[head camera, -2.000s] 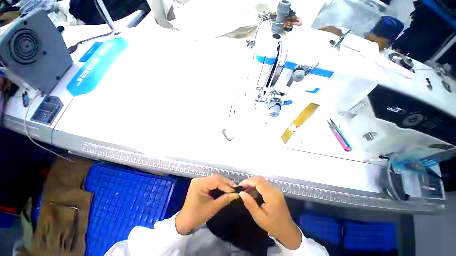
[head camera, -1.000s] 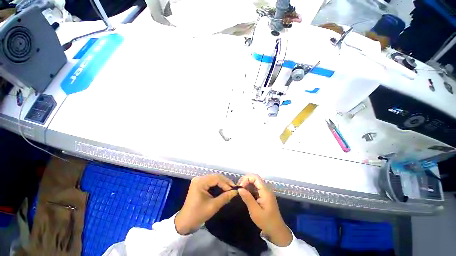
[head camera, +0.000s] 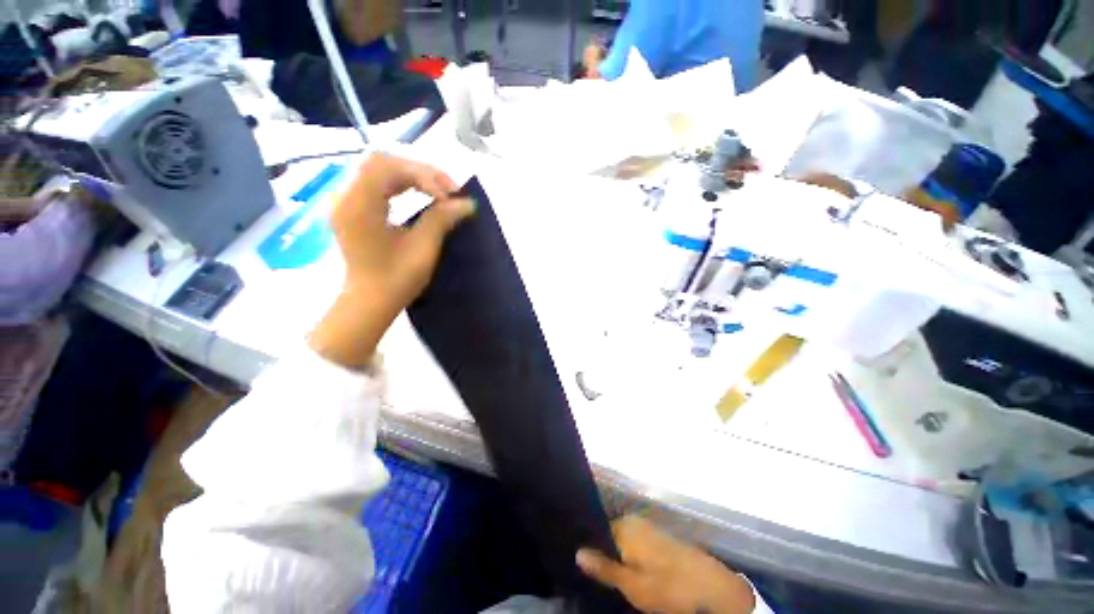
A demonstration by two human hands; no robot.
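Note:
A long black garment piece (head camera: 510, 372) is stretched between my hands over the table's front edge. My left hand (head camera: 402, 246) is raised over the table and pinches its upper end. My right hand (head camera: 660, 570) is low at the front edge and grips its lower part; its fingers are partly hidden by the cloth. The white sewing machine's needle area (head camera: 699, 318) is to the right of the piece. The yellow strip (head camera: 761, 377) lies right of the needle, beside the pink and blue tweezers (head camera: 861, 415).
A grey fan-like box (head camera: 180, 156) stands at the left, with a small dark panel (head camera: 204, 292) before it. A blue crate (head camera: 402, 528) is below the front edge. A clear container (head camera: 1038, 528) is at the right end. A person in blue (head camera: 690, 36) is beyond the table.
My left hand has risen to the upper left, and the black piece, earlier bunched between my fingers, is now drawn out long. My right hand has moved down and right. The view has tilted up.

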